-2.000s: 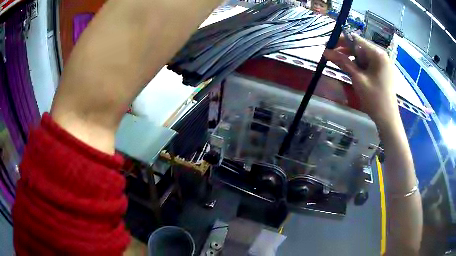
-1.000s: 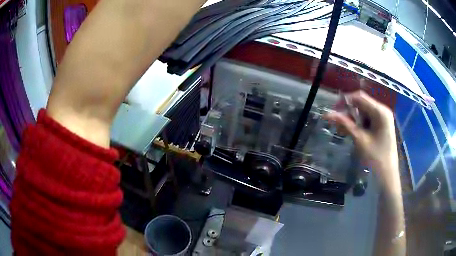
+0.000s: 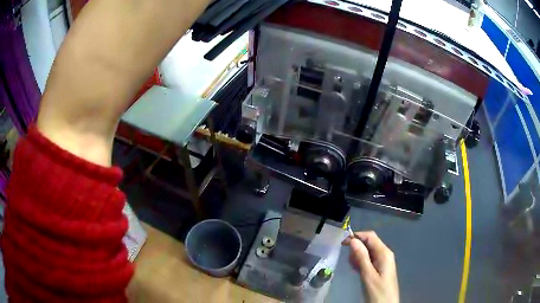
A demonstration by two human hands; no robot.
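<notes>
A long black rubber strip [image 3: 382, 68] runs down from the top edge, in front of the machine's clear guard plate [image 3: 278, 77], to between two black wheels; the left wheel [image 3: 323, 161] and right wheel [image 3: 368, 177] sit side by side. A short dark strip end [image 3: 320, 226] shows below them. My right hand [image 3: 374, 263] is low, below the wheels, pinching a thin, short metallic tool, perhaps tweezers [image 3: 350, 229]. My left forearm in a red sleeve rises past the top edge; my left hand is out of the picture, so its hold is hidden.
A bundle of black strips [image 3: 237, 18] lies at the top. A grey bucket [image 3: 214, 246] stands on a brown surface [image 3: 169, 269] beside a grey metal base [image 3: 260, 269] with round parts. A grey-green stool [image 3: 169, 112] is at left, a yellow floor line [image 3: 467, 225] at right.
My right hand has come down from beside the upper strip to below the wheels. The view has tilted down. My left forearm still reaches up. The strip still hangs in front of the machine.
</notes>
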